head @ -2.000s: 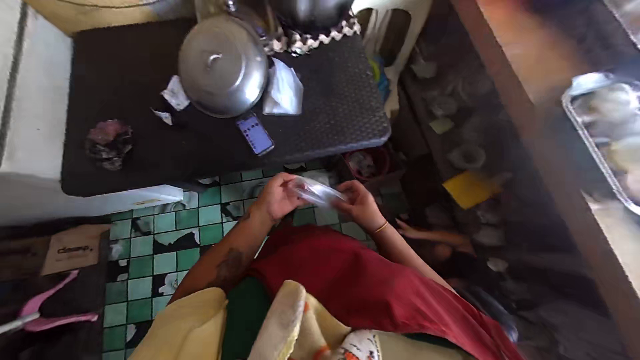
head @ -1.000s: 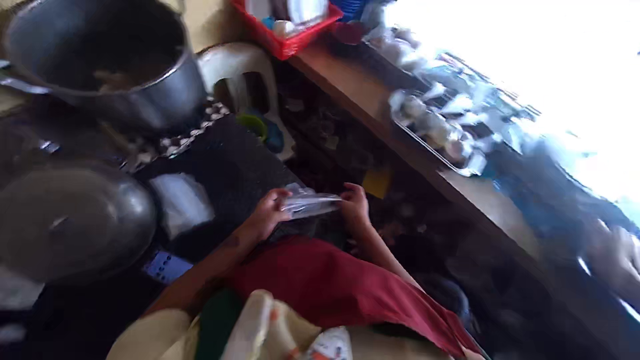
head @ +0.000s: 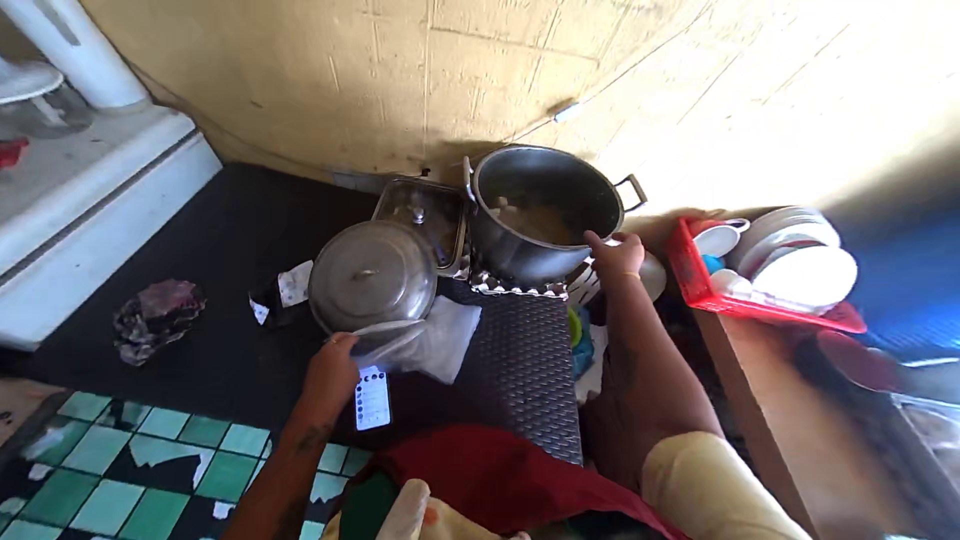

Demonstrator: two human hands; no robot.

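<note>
My left hand (head: 334,369) holds a clear plastic bag (head: 394,341) by its edge, beside the round metal lid (head: 373,276). The bag overlaps a whitish plastic packet (head: 452,337), with a lit phone (head: 373,399) lying just below. My right hand (head: 619,255) is at the near right rim of a large metal pot (head: 525,255), fingers bent at the rim; whether they grip it cannot be told. Liquid and pale pieces lie inside the pot, which stands on an egg tray (head: 517,288). A rectangular container with a glass lid (head: 420,210) sits to its left.
Crumpled dark plastic (head: 157,319) and torn paper (head: 295,285) lie on the black table (head: 247,217). A red basket of dishes (head: 686,277) stands on the wooden ledge (head: 772,397) at right. A white plastic chair (head: 592,379) is beside the table, and a yellow wall rises behind the pot.
My hands have parted from around the plastic bag. The left now holds it over the table; the right has let go of it and moved to the pot's rim. The view has swung.
</note>
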